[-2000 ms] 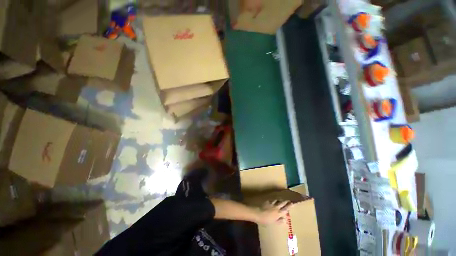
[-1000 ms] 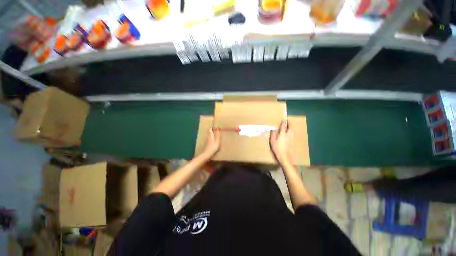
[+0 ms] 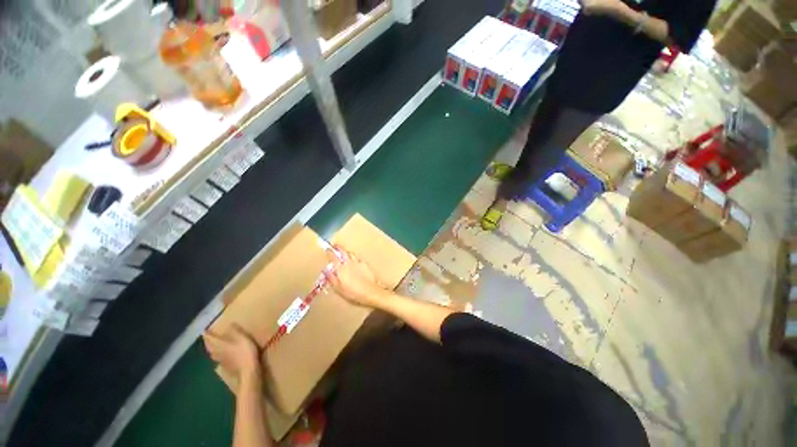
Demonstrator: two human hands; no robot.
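Note:
A brown shipping carton (image 3: 328, 328) lies on the green bench (image 3: 398, 188) in front of me. Red-lettered packing tape (image 3: 278, 336) runs along its upper face, with a small white sticker label (image 3: 294, 312) over it. My left hand (image 3: 233, 351) rests at the carton's left end, fingers on its edge. My right hand (image 3: 354, 279) lies on the carton near the right end of the tape. Flaps fold out from the carton's ends. The carton's underside and contents are hidden.
A white shelf (image 3: 201, 131) with tape rolls, a bottle and hanging label strips (image 3: 188, 209) stands beyond the black conveyor (image 3: 253, 196). White product boxes (image 3: 498, 57) sit farther along the bench beside a standing person (image 3: 590, 65). A blue stool (image 3: 564, 188) and cartons (image 3: 690, 209) are on the floor.
The view has turned right, bringing the coworker and white boxes into fuller view. My right hand has moved inward from the carton's edge onto its face by the tape. My left hand stays at the left end.

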